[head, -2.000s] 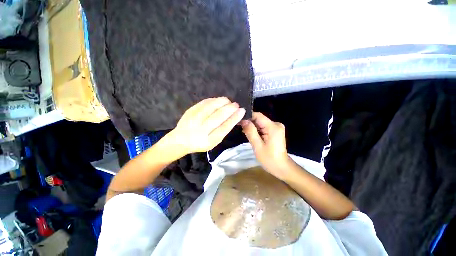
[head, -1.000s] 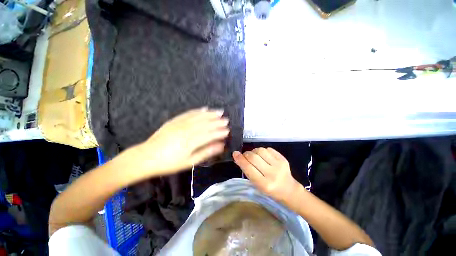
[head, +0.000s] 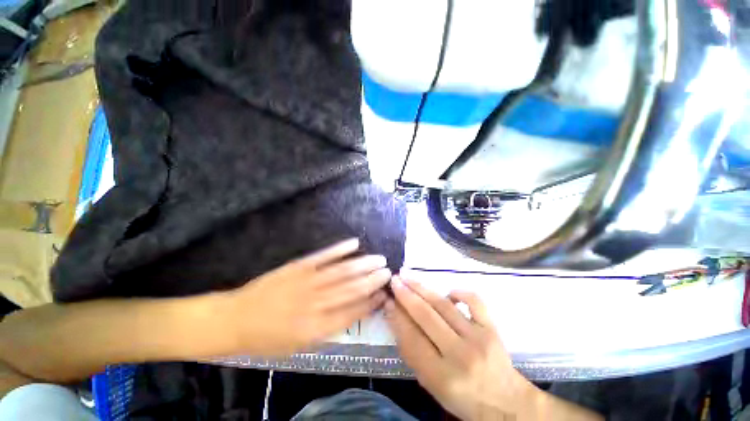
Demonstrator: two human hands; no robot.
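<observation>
A dark mottled cloth panel [head: 247,156] lies on the white machine table, with folds running across it and a seam line along its left part. Its right edge runs beside the needle area of the white sewing machine [head: 502,66] with a blue stripe; a bright light spot falls on the cloth there. My left hand [head: 304,304] lies flat on the panel's near edge, fingers spread a little. My right hand [head: 448,345] holds the near right corner of the panel between thumb and fingertips. The needle itself cannot be made out.
Thread snips [head: 691,273] lie at the right of the table, with a dark thread leading toward the cloth. A ruler tape [head: 329,360] runs along the front edge. Taped cardboard [head: 41,164] stands at the left. Part of a blue basket [head: 115,390] shows below.
The view has moved closer to the machine, whose head is now in sight. The panel lies farther up the table and is more folded. Both hands have moved onto the table, near the needle area.
</observation>
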